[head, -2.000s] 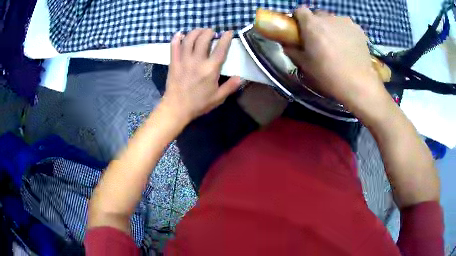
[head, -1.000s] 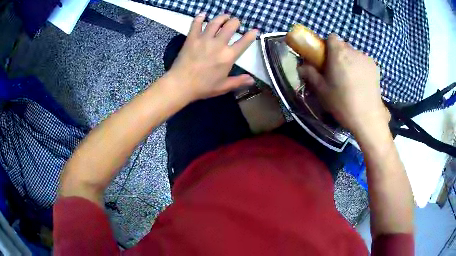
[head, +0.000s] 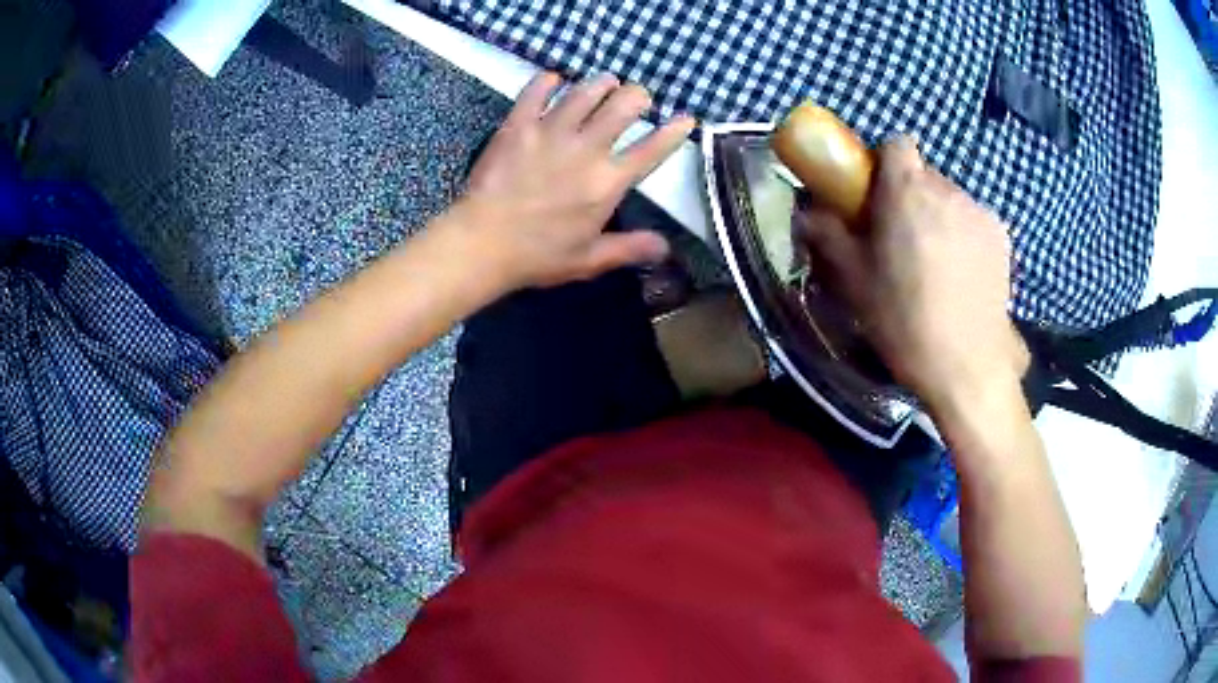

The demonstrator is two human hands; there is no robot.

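A navy and white checked garment (head: 882, 80) lies spread over the white pressing cloth (head: 478, 58). A small dark patch (head: 1034, 104) lies on it at the upper right. My right hand (head: 922, 254) is closed round the wooden handle (head: 826, 154) of the steam iron (head: 788, 267). The iron's pointed tip is at the garment's near edge, and its near side reaches past the table edge. My left hand (head: 554, 187) has its fingers spread, with fingertips at the garment's near edge, left of the iron's tip. It grips nothing that I can see.
Dark cords (head: 1115, 387) run from the iron's rear to the right. A checked garment pile (head: 87, 387) sits in a blue holder (head: 80, 214) on the lower left. Speckled floor (head: 321, 160) shows between it and the table. A white flap (head: 214, 30) hangs at the upper left.
The view has shifted, and more of the garment and its dark patch show than two seconds ago. Over the last second the iron and the cloth sit slightly lower in view; both hands keep their pose.
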